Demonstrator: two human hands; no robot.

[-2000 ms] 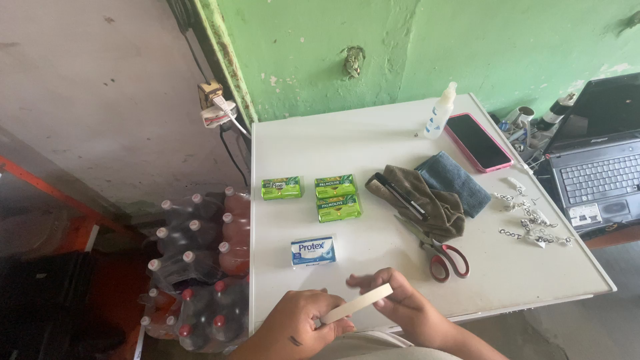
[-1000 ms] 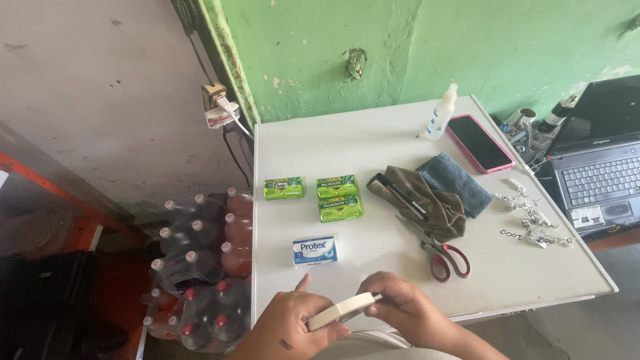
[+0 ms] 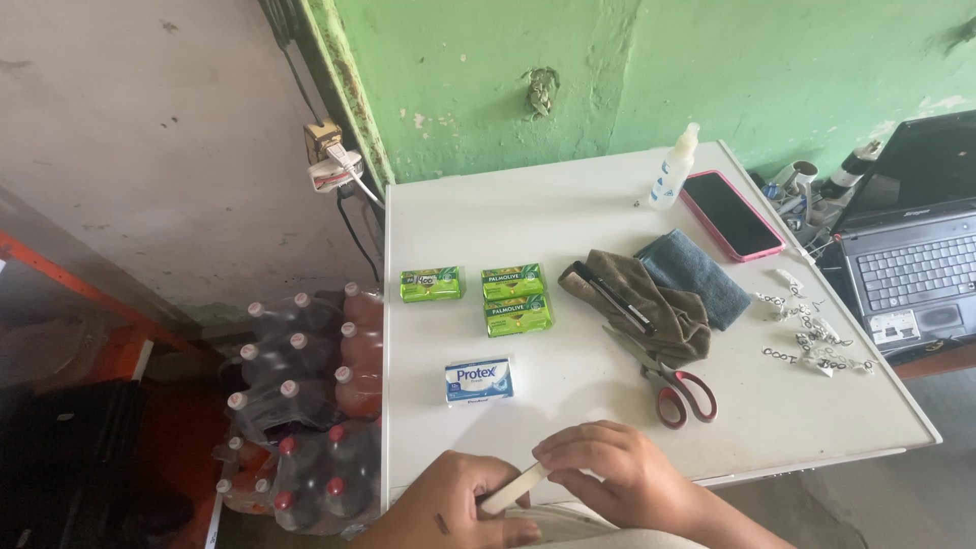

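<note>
My left hand (image 3: pixel 465 503) is closed around a roll of pale tape (image 3: pixel 515 488) just off the table's front edge. The fingertips of my right hand (image 3: pixel 602 473) touch the roll's upper right end. Beyond the hands lies a blue and white Protex soap pack (image 3: pixel 479 381). Green Palmolive soap packs lie behind it: one (image 3: pixel 431 284) at the left bearing a handwritten mark, and two (image 3: pixel 512 281) (image 3: pixel 518 315) close together. Red-handled scissors (image 3: pixel 671 389) rest beside a brown cloth (image 3: pixel 648 305) with black markers (image 3: pixel 614 297) on it.
A blue cloth (image 3: pixel 694 278), a pink-edged phone (image 3: pixel 733 216) and a squeeze bottle (image 3: pixel 674 169) are at the white table's (image 3: pixel 435 221) back right. Small marked paper or tape scraps (image 3: pixel 820 335) lie near its right edge, beside a laptop (image 3: pixel 915 259). Packed drink bottles (image 3: pixel 305 381) stand on the left.
My right fingers have shifted on the roll, which has turned in my hands. The things on the table have not moved.
</note>
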